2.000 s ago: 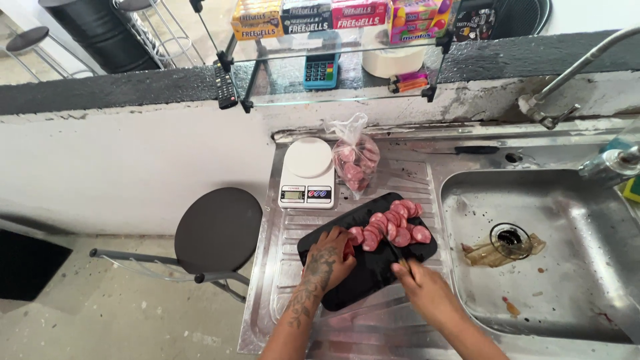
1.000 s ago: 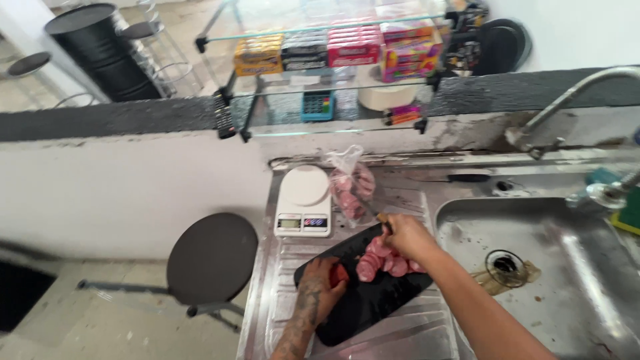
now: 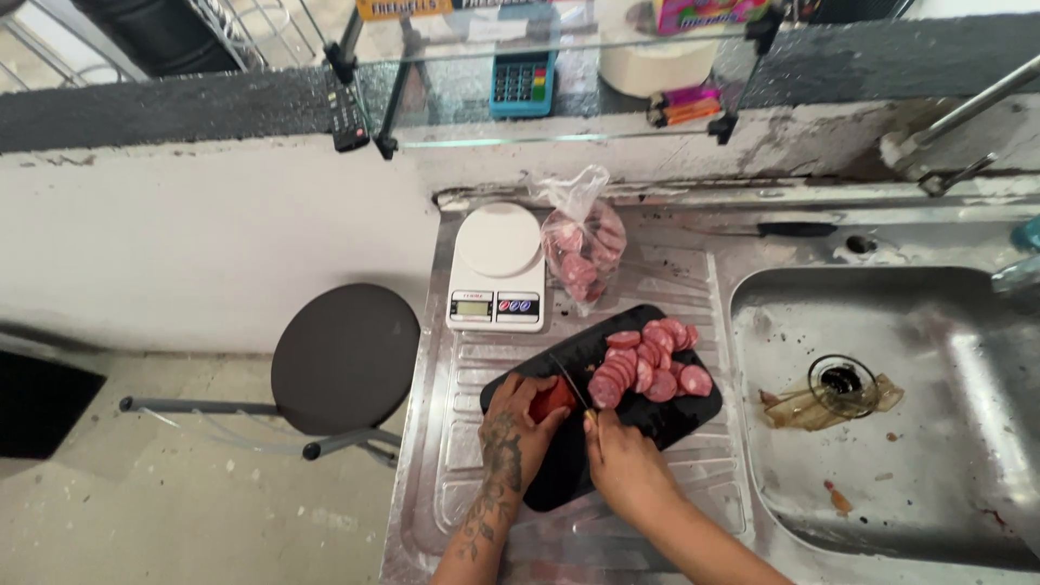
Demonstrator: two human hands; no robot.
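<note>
On the steel drainboard lies a black cutting board (image 3: 561, 479), tilted across my view. My left hand (image 3: 520, 426) holds a piece of red sausage (image 3: 552, 400) on its left part. In my right hand (image 3: 621, 455) is a knife (image 3: 573, 382), its blade close beside the right end of that piece. Sliced sausage (image 3: 642, 366) lies in overlapping rows on the right part of the board. Behind the board stand a knotted clear plastic bag of sausage pieces (image 3: 585, 252) and a white digital kitchen scale (image 3: 497, 268) with nothing on its plate.
A steel sink (image 3: 861, 487) with bits of food and a drain (image 3: 841, 380) is at right. A black-handled knife (image 3: 796, 229) lies behind it. A glass shelf (image 3: 561, 142) with a card terminal (image 3: 522, 85) overhangs the back wall. A stool (image 3: 345, 357) stands at left.
My right hand and the knife were over the back of the board near the bag one second ago; now they are lower, beside the held sausage. My left hand still holds the sausage.
</note>
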